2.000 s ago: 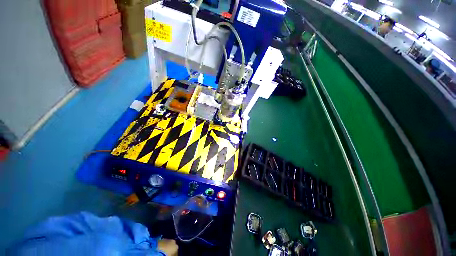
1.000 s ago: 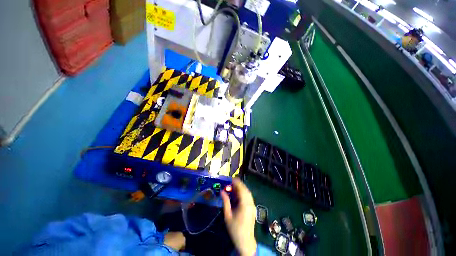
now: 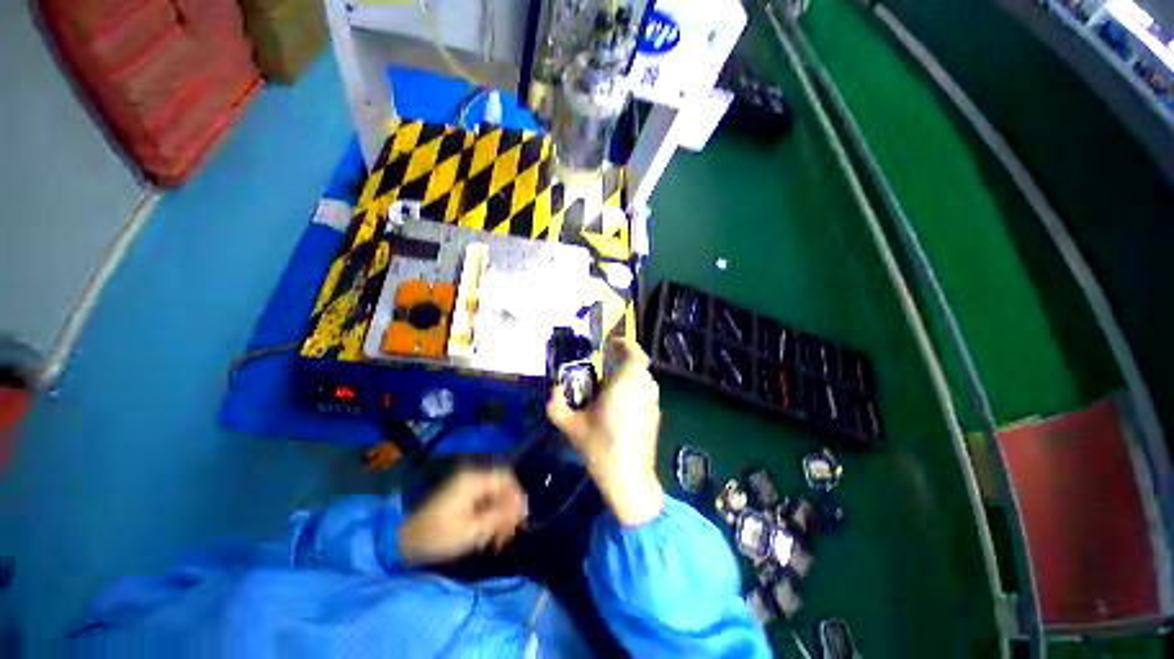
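The silvery fixture plate (image 3: 521,309) lies on the press bed, with an orange jig (image 3: 420,318) at its left and a small black block (image 3: 567,348) at its front right corner. My right hand (image 3: 621,431) has thumb and fingers around a watch case (image 3: 577,384) at the front of that block; whether the case touches the block is unclear. My left hand (image 3: 466,512) is blurred, low in front of the press; its fingers and any held thing cannot be made out.
The press head (image 3: 586,116) stands behind the plate. A black compartment tray (image 3: 766,364) lies right of the press. Loose watch cases (image 3: 753,530) lie in a pile on the green bench. Red stacked material (image 3: 142,84) stands at the far left.
The plate has slid forward from under the press head. My right hand has moved from the lit buttons to the plate's front corner and grips a watch case. My left hand has come further into view.
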